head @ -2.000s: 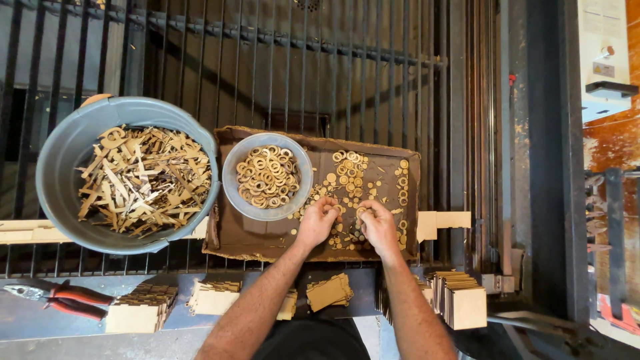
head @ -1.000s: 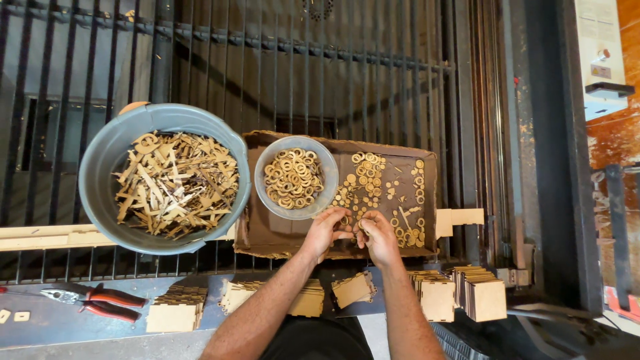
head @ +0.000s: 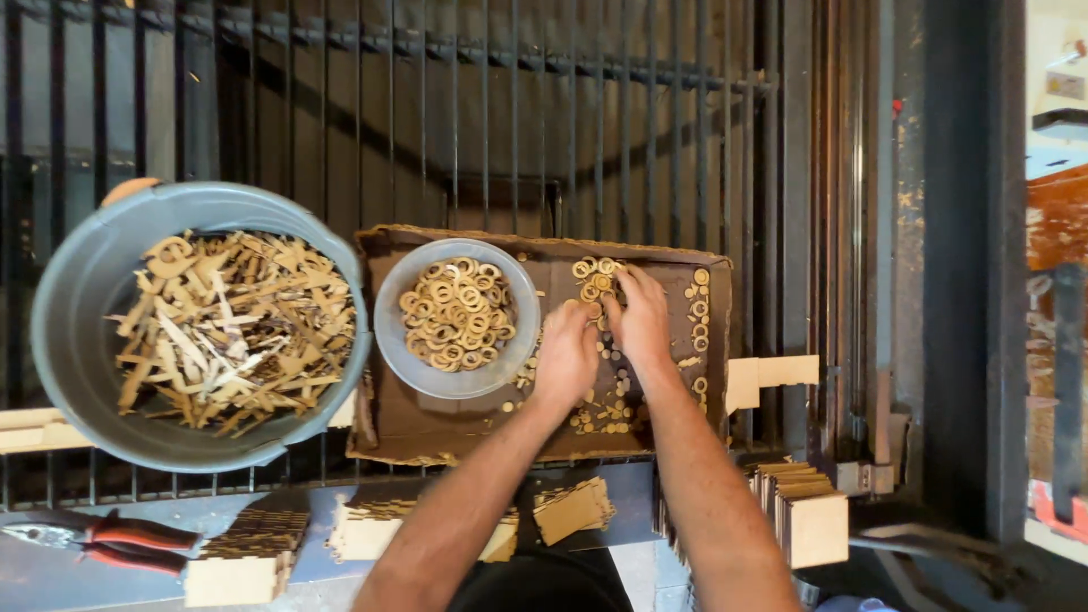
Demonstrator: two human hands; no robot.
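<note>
My left hand (head: 568,350) is over the middle of a shallow brown cardboard tray (head: 425,429), its fingertips at small wooden rings and discs. Just right of it, my right hand (head: 639,314) reaches a bit farther up, its fingers at a cluster of wooden rings (head: 592,274). Whether either hand grips a piece cannot be made out. A round translucent plastic bowl (head: 387,357) full of wooden rings (head: 459,314) stands in the tray's left part. More rings line the tray's right side, and small discs (head: 608,416) lie near its front edge.
A big grey bucket (head: 55,340) of thin wood scraps (head: 229,331) stands left of the tray on black metal slats (head: 484,127). Along the front ledge lie red-handled pliers (head: 136,540) and stacks of flat wooden pieces (head: 234,580), (head: 574,508), (head: 818,527). A wooden strip (head: 786,371) is at the tray's right.
Both hands have moved away from me, from the tray's front part to the ring cluster farther back. My fingers were close together a second ago; the hands are now slightly more staggered.
</note>
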